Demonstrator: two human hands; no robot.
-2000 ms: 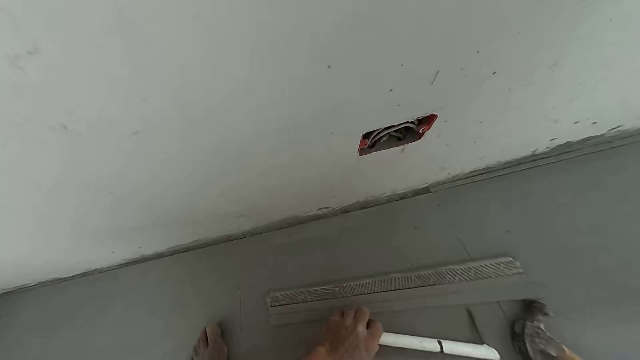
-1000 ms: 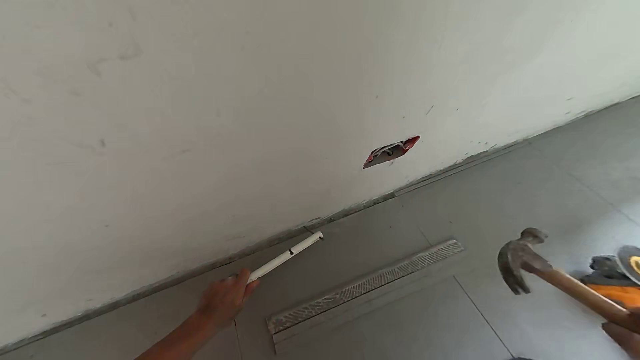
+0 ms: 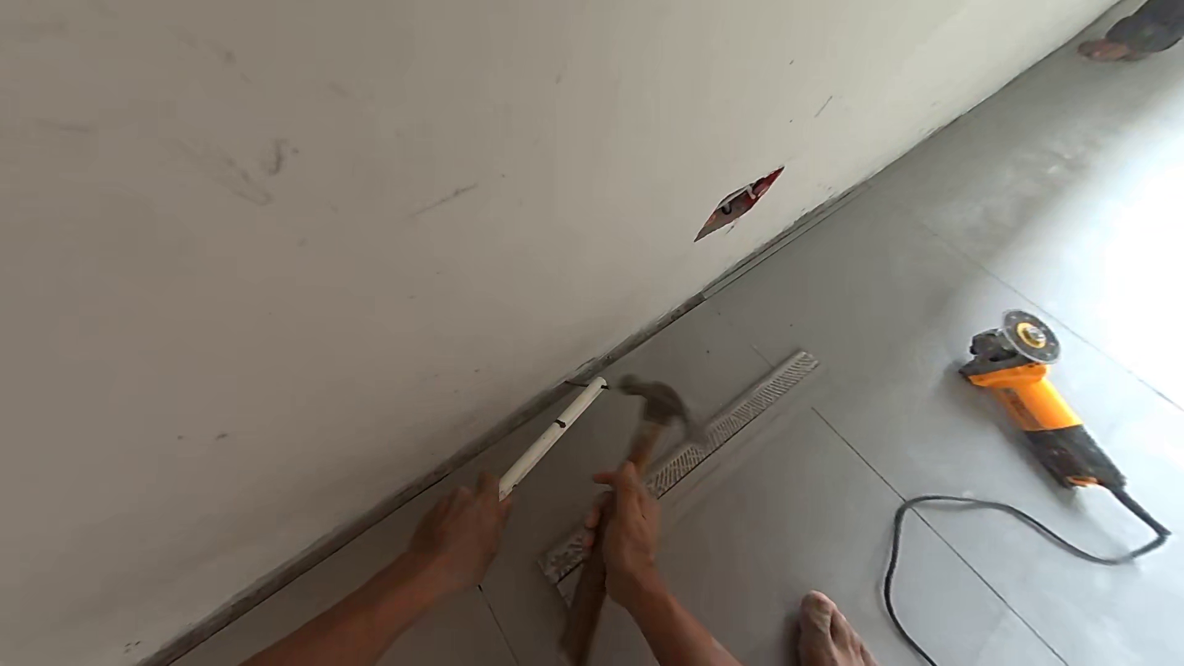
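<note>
My left hand (image 3: pixel 460 532) grips the lower end of a white tube (image 3: pixel 552 439) with dark marks. The tube's far end lies at the foot of the wall, over the narrow gap along the floor. In my right hand (image 3: pixel 626 532) is a claw hammer (image 3: pixel 659 402), held by its wooden handle; its slightly blurred head is just right of the tube's far end. Beneath the hammer and my right hand, a long tile strip (image 3: pixel 763 393) with a ridged surface lies on the floor, partly hidden by them.
An orange and black angle grinder (image 3: pixel 1041 402) lies on the grey tiled floor at the right, its black cord (image 3: pixel 893 546) curling toward my bare foot (image 3: pixel 828 634). A red electrical box (image 3: pixel 740 203) with wires sits in the wall. Part of another person (image 3: pixel 1133 37) shows at top right.
The hammer has moved left from the right side to beside the white tube's far end. Two seconds ago the tube lay below the tile strip; now it is at the wall's foot. The view has turned.
</note>
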